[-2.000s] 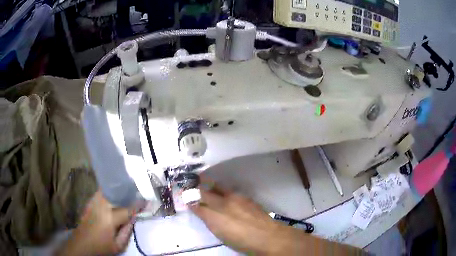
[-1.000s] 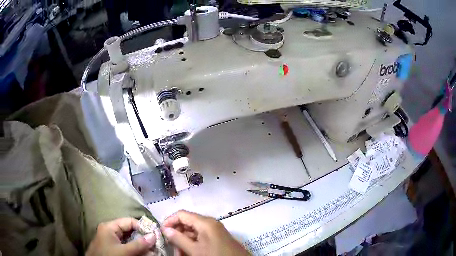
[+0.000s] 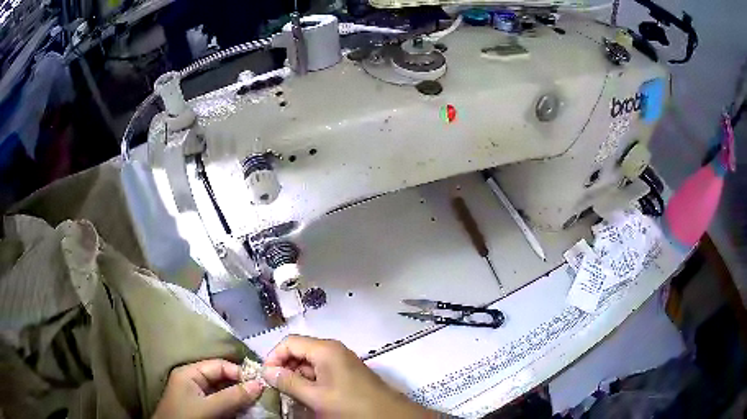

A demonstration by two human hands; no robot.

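Observation:
The khaki-olive garment (image 3: pixel 156 327) lies heaped at the left and runs down to my hands. My left hand (image 3: pixel 209 391) and my right hand (image 3: pixel 315 378) meet at the bottom centre. Their fingertips pinch a small light beige garment edge (image 3: pixel 251 371) between them. The edge is in front of the machine's needle area, away from the presser foot. Detail of the edge is partly hidden by my fingers. The off-white sewing machine (image 3: pixel 368 147) stands behind my hands.
Black-handled thread snips (image 3: pixel 459 313) lie on the bed right of my hands. A brown-handled awl (image 3: pixel 471 225) and a white pen (image 3: pixel 516 217) lie under the arm. Printed tags (image 3: pixel 610 254) are piled at the right, near a hanging pink object (image 3: pixel 694 204).
My hands have left the needle area and come down toward me with the garment edge. The garment now spreads beside them, and the snips are uncovered. The view has shifted.

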